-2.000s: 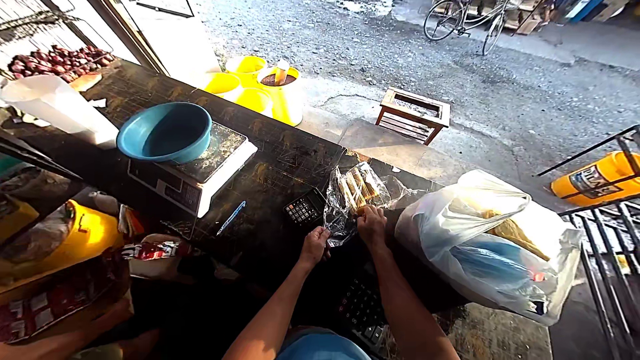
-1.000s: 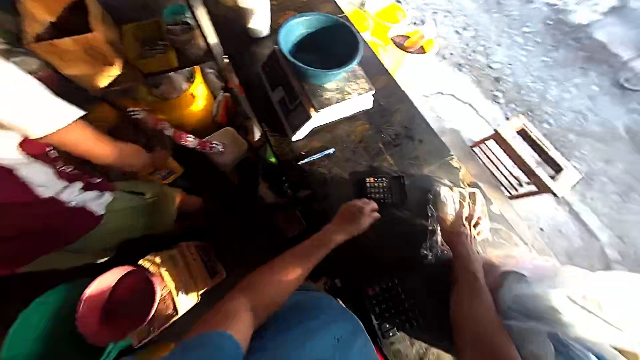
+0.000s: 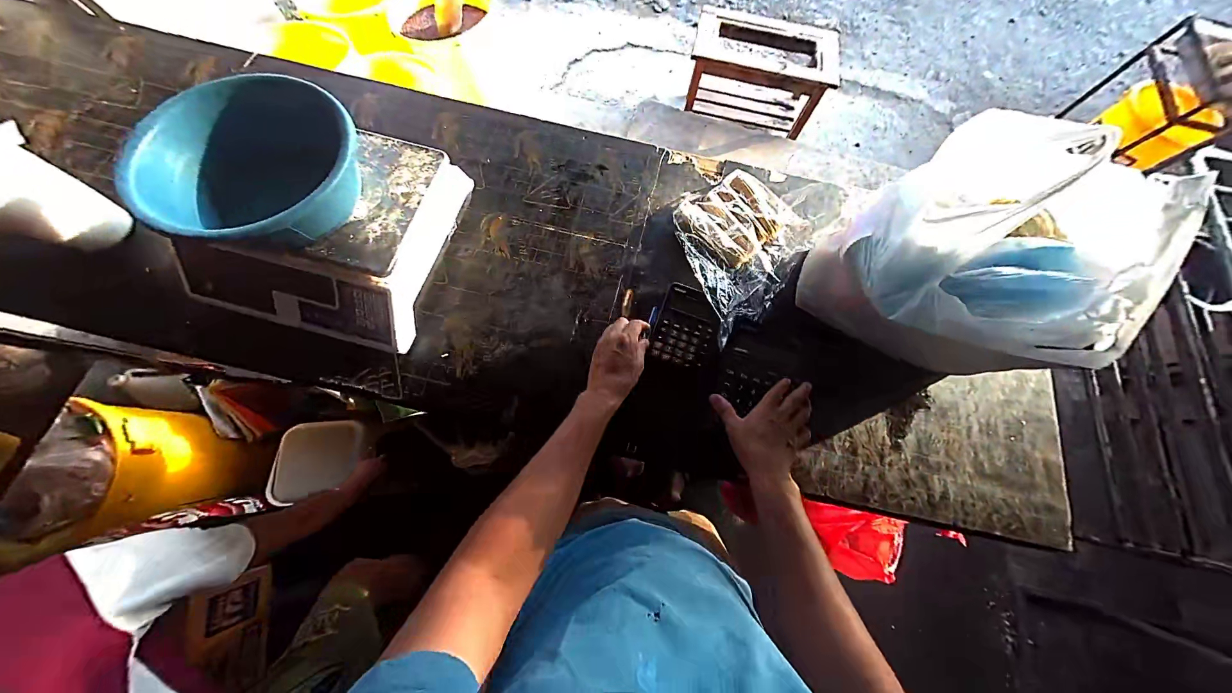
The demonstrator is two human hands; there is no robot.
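Note:
My left hand (image 3: 619, 358) is closed around what looks like a blue-tipped pen (image 3: 653, 318), beside a small black calculator (image 3: 684, 325). Fingers spread, my right hand (image 3: 770, 428) rests at the edge of a larger dark calculator (image 3: 746, 383), with nothing held in it. Above the calculators lies a clear plastic bag (image 3: 733, 226) with brownish pieces inside. To its right stands a white translucent carrier bag (image 3: 1001, 260) holding something blue. A blue plastic basin (image 3: 241, 159) sits on a weighing scale (image 3: 385, 221) at the left of the dark counter.
A white container (image 3: 58, 197) is at the counter's far left. Below it are a yellow bucket (image 3: 164, 457) and a person's arm (image 3: 313, 510) by a pale tray (image 3: 316, 462). Beyond the counter stand yellow buckets (image 3: 308, 43) and a wooden stool (image 3: 765, 58). Red plastic (image 3: 857, 539) hangs below.
My right hand has let go of the clear bag and moved to the larger calculator. The pen that lay by the scale is no longer there. The view has swung about.

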